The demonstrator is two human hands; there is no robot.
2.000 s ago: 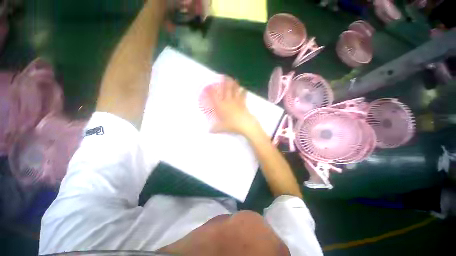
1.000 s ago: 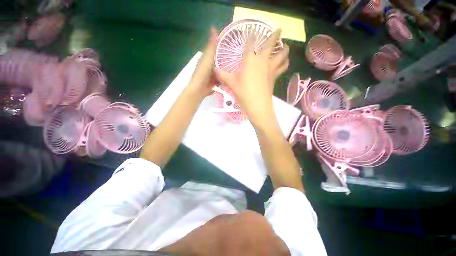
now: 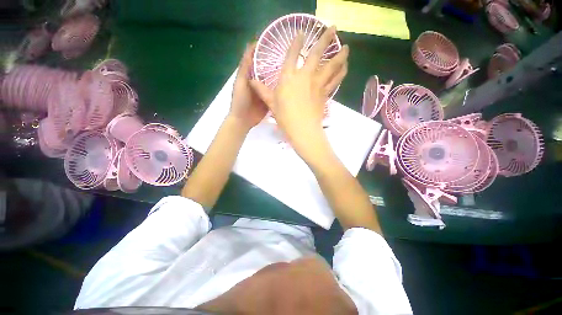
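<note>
A pink ribbed fan head is held above the far part of the white sheet. My left hand grips its left rim. My right hand lies over its front with spread fingers, the fingertips on the ribs. The hands hide the lower part of the fan, and only bits of pink show below and beside them, so the clip cannot be made out.
Grouped clip fans lie right of the sheet, others at the left beside stacked grilles. A yellow card lies on the far side of the green bench. A grey bar crosses at the right.
Two seconds ago my right hand was on a pink round on the sheet and my left arm reached far forward. Now both hands hold a fan, slightly further left than one second ago.
</note>
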